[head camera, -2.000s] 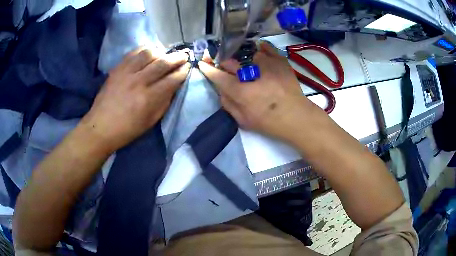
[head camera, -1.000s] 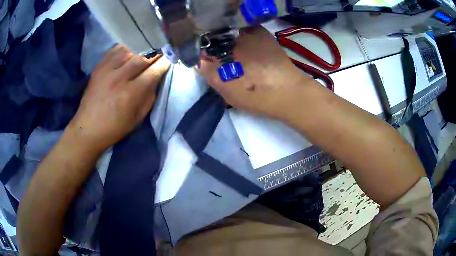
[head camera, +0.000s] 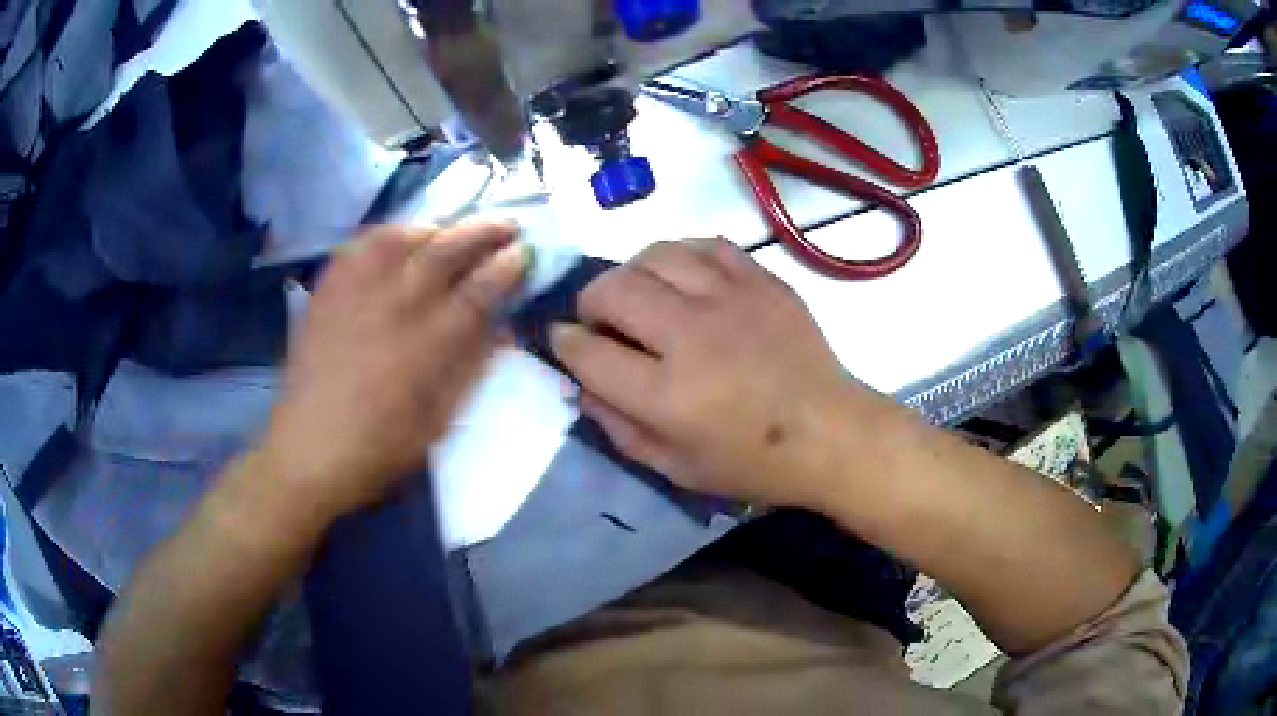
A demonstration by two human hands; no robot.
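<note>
My left hand (head camera: pixel 399 357), blurred, is closed on the pale lining cloth (head camera: pixel 546 560) just in front of the machine needle area (head camera: pixel 515 175), pinching its upper edge between thumb and fingers. My right hand (head camera: pixel 700 371) lies on the dark navy strip (head camera: pixel 567 301) to the right, its fingers bent on the cloth. The strip crosses the pale lining, and part of it is hidden under my right hand. A wide dark navy piece (head camera: pixel 385 602) hangs down below my left hand over the table's front edge.
Red-handled scissors (head camera: pixel 840 168) lie on the white table right of the needle. Blue-capped knobs (head camera: pixel 622 181) hang from the machine head. A measuring tape (head camera: pixel 1001 367) runs along the front edge. Dark and grey cloth (head camera: pixel 154 266) is heaped at left. Narrow strips (head camera: pixel 1139 210) hang at right.
Both hands have moved back from the needle toward the wearer, drawing the pale cloth's upper end with them. The scissors' blades are now uncovered. The view has shifted somewhat.
</note>
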